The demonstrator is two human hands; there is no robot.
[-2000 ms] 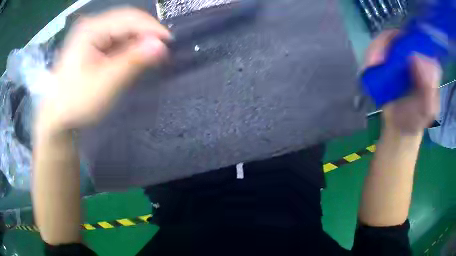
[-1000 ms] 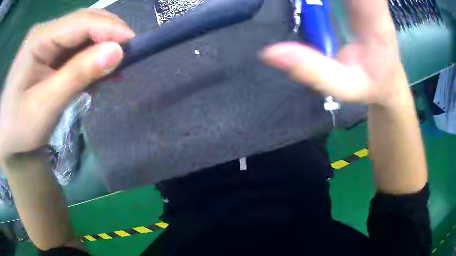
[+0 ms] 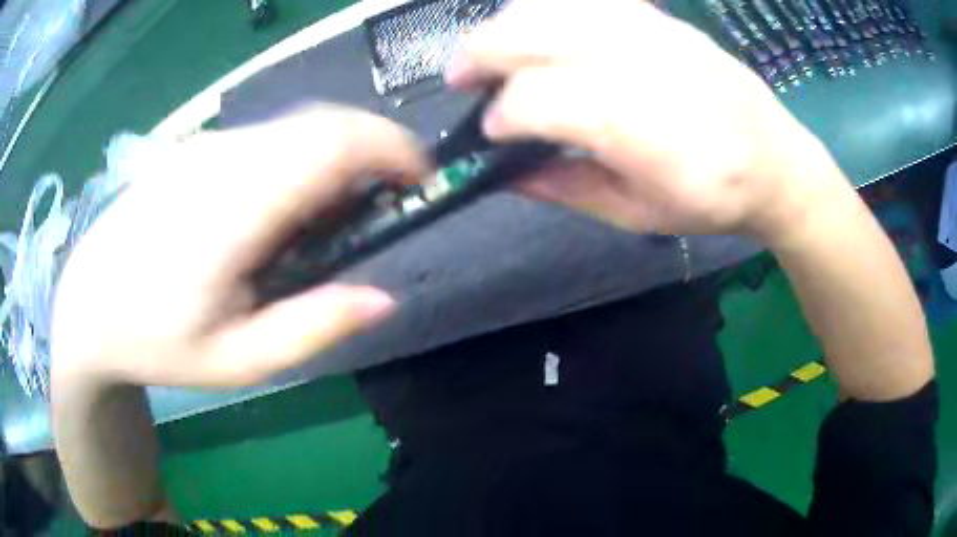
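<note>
A long black handle housing is held across the middle of the view, above the mat. Its open side shows a green circuit board with pale components. My left hand is around its left end, with the thumb below it. My right hand holds its right end with thumb and fingers. The hands cover both ends of the housing, and the left part is blurred.
The dark grey foam mat lies under the hands. A screw tray with silver pieces is at its back edge. Several units lie in a row at the back right. A clear plastic bag is at the left.
My right hand has moved from beside the blue screwdriver onto the housing. The housing has come down and nearer, and its open side with the board now shows. The blue screwdriver is no longer seen.
</note>
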